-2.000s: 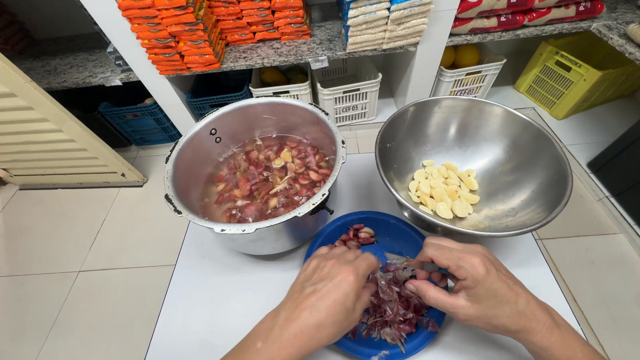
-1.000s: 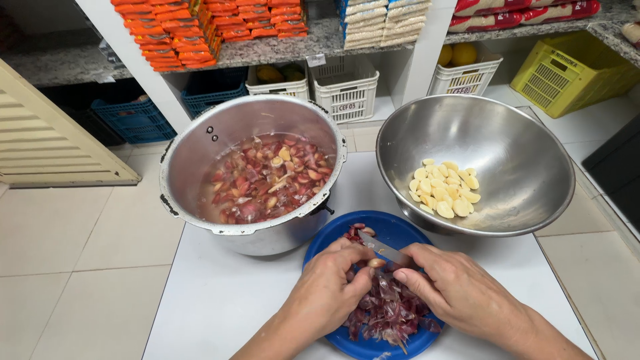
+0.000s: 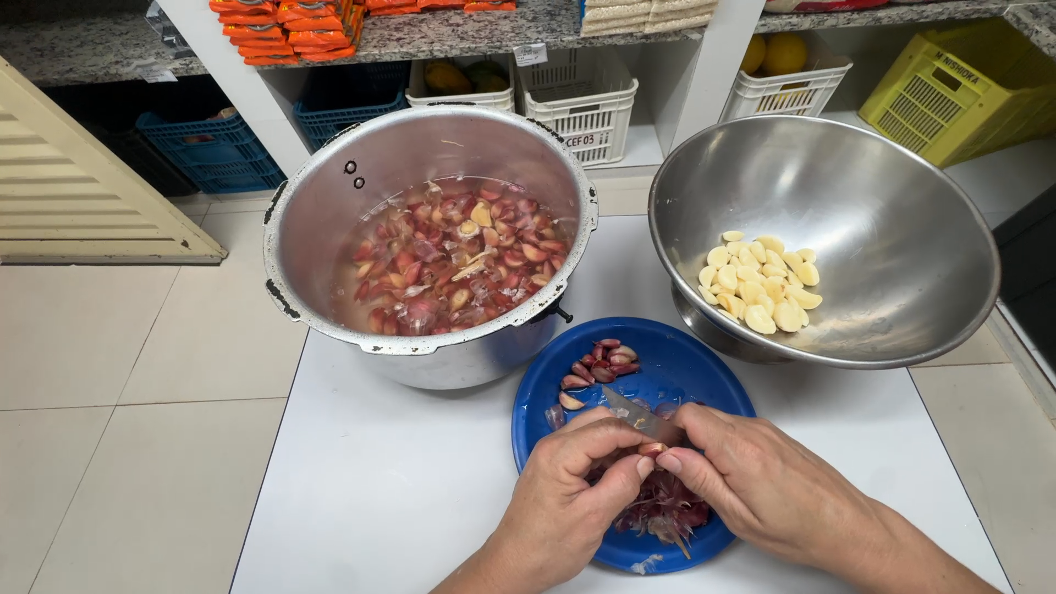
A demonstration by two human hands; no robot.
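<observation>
Over a blue plastic plate (image 3: 536, 396), my left hand (image 3: 577, 487) pinches a red-skinned garlic clove (image 3: 652, 450). My right hand (image 3: 734, 470) holds a small knife (image 3: 639, 417), its blade just above the clove and its handle hidden in the hand. Unpeeled garlic cloves (image 3: 602, 363) lie at the back left of the plate. Loose garlic skins (image 3: 664, 511) are heaped below my hands. Behind the plate, an aluminium pot (image 3: 429, 363) holds red-skinned cloves in water. Peeled garlic cloves (image 3: 759, 280) lie in a steel bowl (image 3: 891, 231) at the right.
The white table (image 3: 371, 495) carries the plate, pot and bowl. Beyond it stand granite shelves (image 3: 462, 31) with orange packets (image 3: 289, 25). Beneath are a white crate (image 3: 577, 107), a blue crate (image 3: 214, 148) and a yellow crate (image 3: 932, 99). A louvred cream door (image 3: 74, 181) is at the left.
Both hands were over the skins two seconds ago; one second ago the knife blade showed between them. Now they hold a clove and the knife close together, and more unpeeled cloves show on the plate.
</observation>
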